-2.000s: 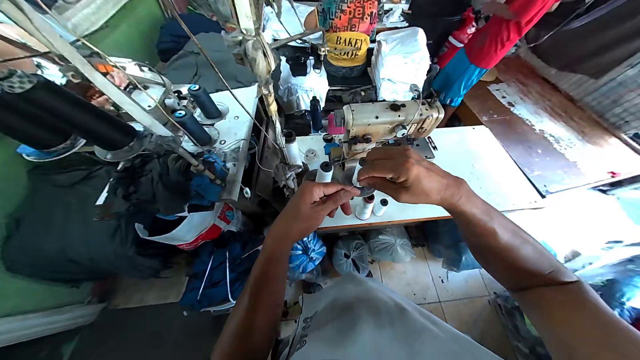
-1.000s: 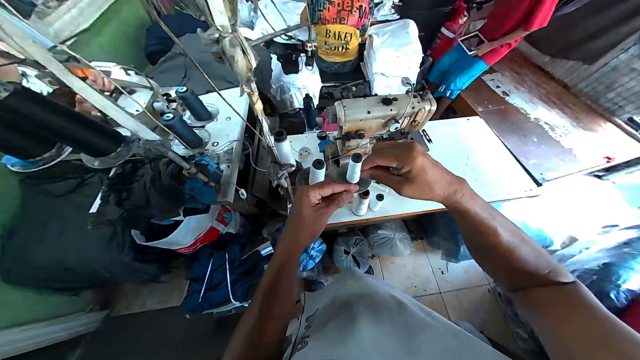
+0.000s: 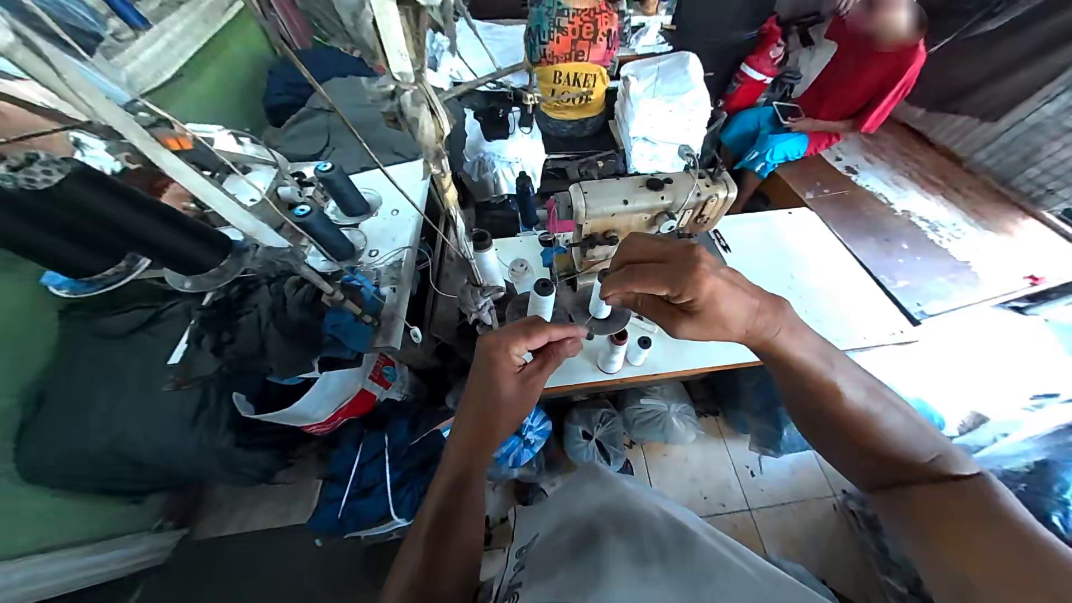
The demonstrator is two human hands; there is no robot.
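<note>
My left hand (image 3: 529, 356) pinches something too fine to make out, likely thread, between thumb and fingertips. My right hand (image 3: 691, 293) is higher and to its right, fingers curled beside a white thread cone (image 3: 600, 300) on a round spool plate (image 3: 605, 321); what its fingertips grip is hidden. Another white thread cone (image 3: 542, 300) stands behind my left hand, and two smaller white spools (image 3: 626, 352) are on the white tabletop in front of the plate. Beyond them sits a beige industrial sewing machine (image 3: 645, 203).
A metal thread stand pole (image 3: 435, 151) rises left of the machine. Dark thread cones (image 3: 327, 230) stand on the left table (image 3: 389, 197). Knotted plastic bags (image 3: 657, 412) lie under the table edge. A person in red (image 3: 871, 67) sits at back right, holding a phone.
My hands were close together earlier and are now apart, the right one raised above the spool plate. The view has shifted, showing more of the seated person.
</note>
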